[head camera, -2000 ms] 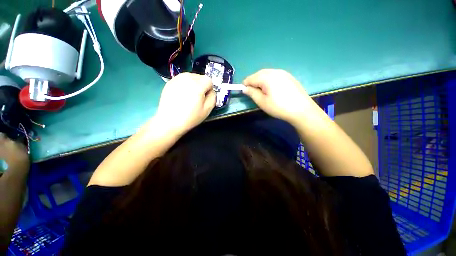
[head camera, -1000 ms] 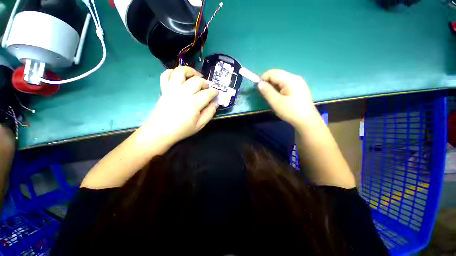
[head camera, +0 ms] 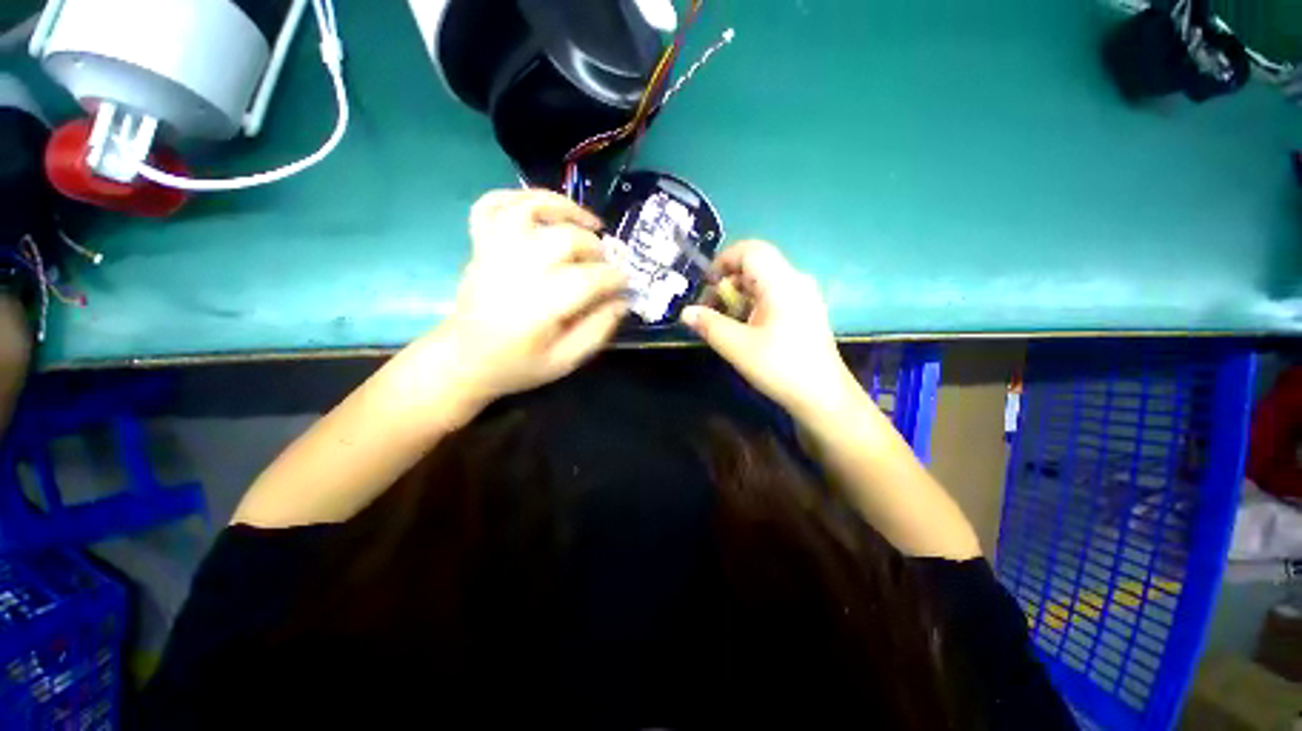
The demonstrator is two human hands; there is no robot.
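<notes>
The front camera module [head camera: 690,196], a round black shell with a pale circuit board [head camera: 660,243] in it, lies at the bench edge. My left hand [head camera: 536,286] rests on its left side, fingertips at the board; whether it pinches a wire is hidden. My right hand [head camera: 764,307] is at its right side and holds thin tweezers [head camera: 697,257], blurred, pointing at the board. The camera housing [head camera: 550,86], white with a black inner part, lies behind my left hand. Its coloured wire harness [head camera: 643,114] runs down toward the module, one loose end pointing up right.
A second white camera [head camera: 157,64] with a red base [head camera: 89,169] and white cable [head camera: 326,136] stands at the left. Dark parts with wires lie at far left, beside part of another person's arm. A black module [head camera: 1171,54] lies at back right. Blue baskets [head camera: 1128,500] are below the green bench [head camera: 971,186].
The view has shifted, bringing the back-right module into sight. My right hand has moved in close to the module, and the tool tip is now over the board.
</notes>
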